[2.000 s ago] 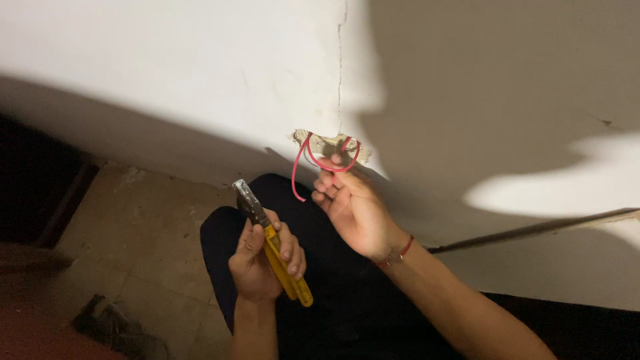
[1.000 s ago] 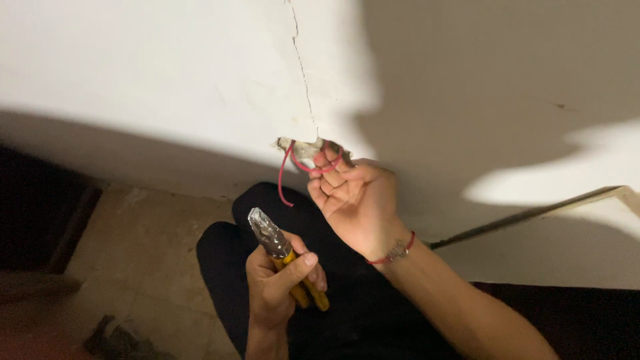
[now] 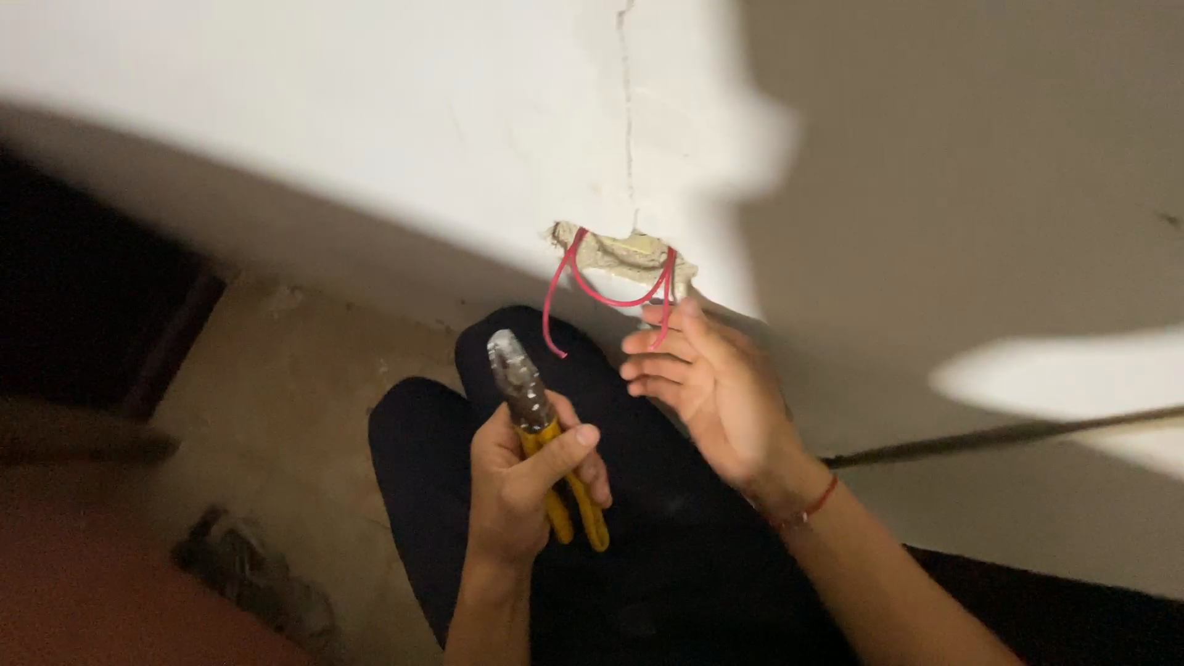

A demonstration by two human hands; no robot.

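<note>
My left hand [image 3: 527,476] is closed around the yellow handles of a pair of pliers [image 3: 520,384], whose worn metal jaws point up toward the wall. Red insulated wires [image 3: 618,302] come out of a rough, chipped recess [image 3: 629,254] in the wall; one end hangs at the left, another at the right, and a loop curves between them. Just below the recess on the right, my right hand [image 3: 717,384] is spread palm up beside the right wire end. Whether its fingers touch that wire cannot be told.
A crack [image 3: 627,120] runs up the white wall [image 3: 416,102] from the recess. My knees [image 3: 504,347] in dark trousers are below it. A dark strip [image 3: 999,437] crosses the wall at right. A blurred dark object [image 3: 254,573] lies on the tiled floor [image 3: 277,407] at lower left.
The fingers of my right hand have come away from the recess and spread, lower and to the right. The right wire end now hangs in plain sight. My left hand keeps the pliers.
</note>
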